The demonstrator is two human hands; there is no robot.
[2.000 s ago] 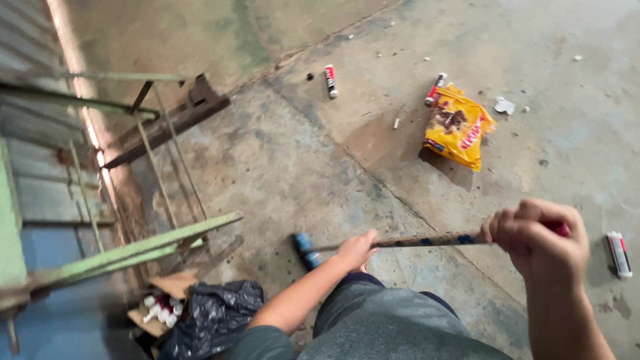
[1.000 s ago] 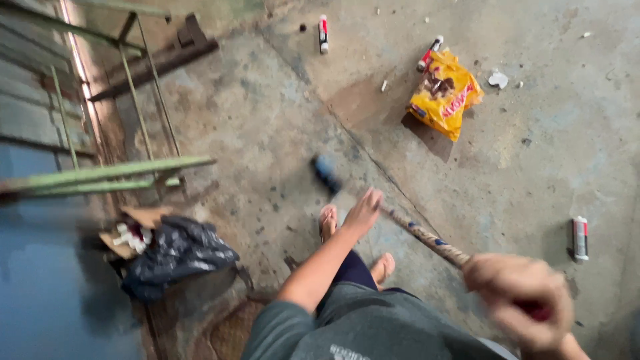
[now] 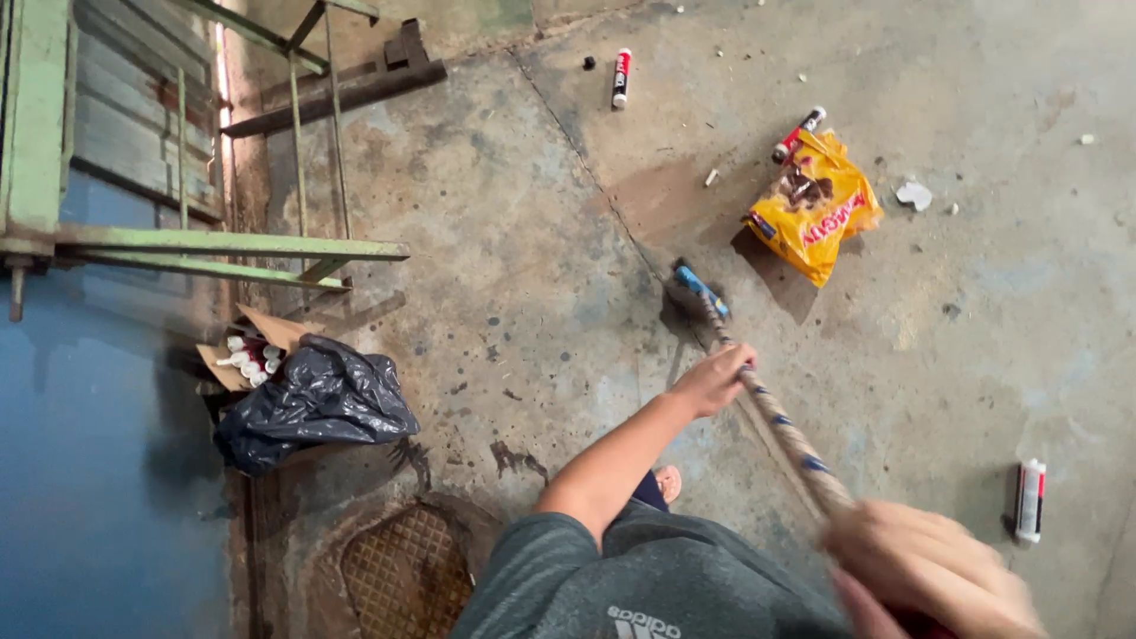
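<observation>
A broom with a long patterned handle (image 3: 788, 437) slants from the lower right to its small blue head (image 3: 702, 289), which is down at the concrete floor, its bristles dark and blurred. My left hand (image 3: 715, 380) is closed around the lower handle, just above the head. Nearer the camera and blurred, my right hand (image 3: 923, 564) grips the upper end. Beyond the head, to the right, lies a crumpled yellow plastic bag (image 3: 821, 213), with a red and black sealant tube (image 3: 799, 134) touching its top edge.
Another tube (image 3: 621, 78) lies farther up the floor, and one (image 3: 1030, 500) at the right. At left, a black plastic bag (image 3: 324, 404) rests against a cardboard box (image 3: 275, 328) of white-tipped tubes. Green metal framing (image 3: 240, 241) juts from the left. A rusty metal cover (image 3: 408, 568) is set in the floor.
The broom head has swung right across the floor, from left of my feet toward the yellow bag. The handle slants more steeply, and my left hand remains on it.
</observation>
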